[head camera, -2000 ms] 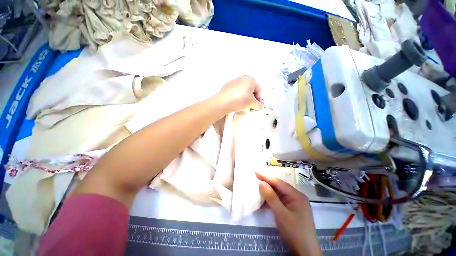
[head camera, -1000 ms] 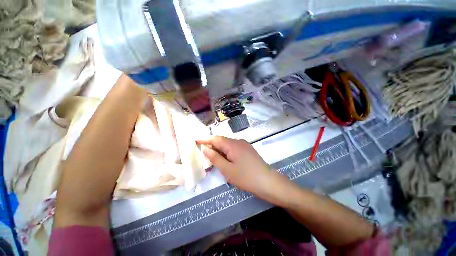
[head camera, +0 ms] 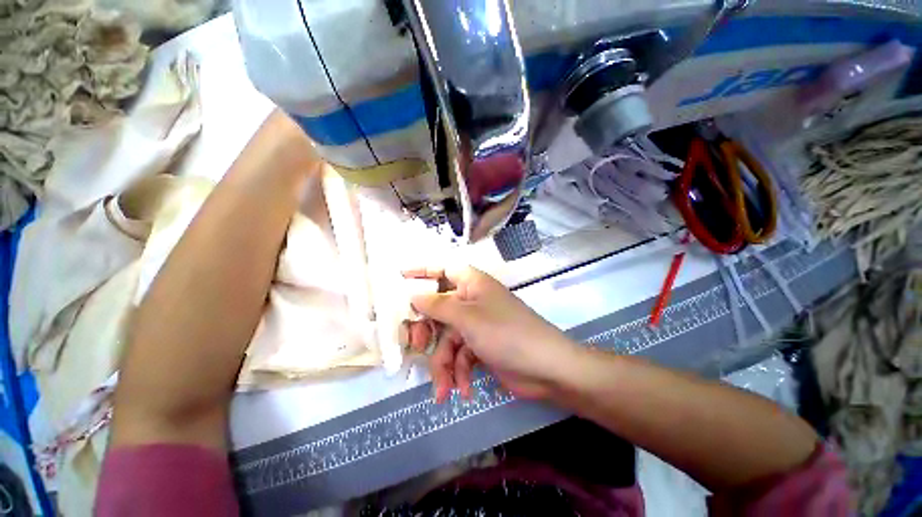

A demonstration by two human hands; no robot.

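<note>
The cream garment piece (head camera: 313, 303) lies in folds on the table left of the needle area, its right part under the sewing machine head (head camera: 354, 76). My right hand (head camera: 470, 328) is at its right edge, thumb and index finger pinching the cloth, the other fingers curled over the table edge. My left forearm reaches up across the cloth from the lower left. My left hand is hidden behind the machine head. The needle is hidden by the shiny metal part in front of it. A dark knurled knob (head camera: 519, 238) is just right of it.
Cream panels (head camera: 86, 242) spread at left, with crumpled beige pieces (head camera: 66, 76) at upper left. Right of the needle are orange-red handled scissors (head camera: 711, 202), a red stick (head camera: 666, 290), pale strips (head camera: 617, 187) and beige cords (head camera: 874, 177). The ruler-marked grey edge (head camera: 354, 444) runs in front.
The view first swung so the machine head now covers my left hand, then shifted slightly. My right hand's lower fingers now show curled below the pinch. The cloth stays by the needle area.
</note>
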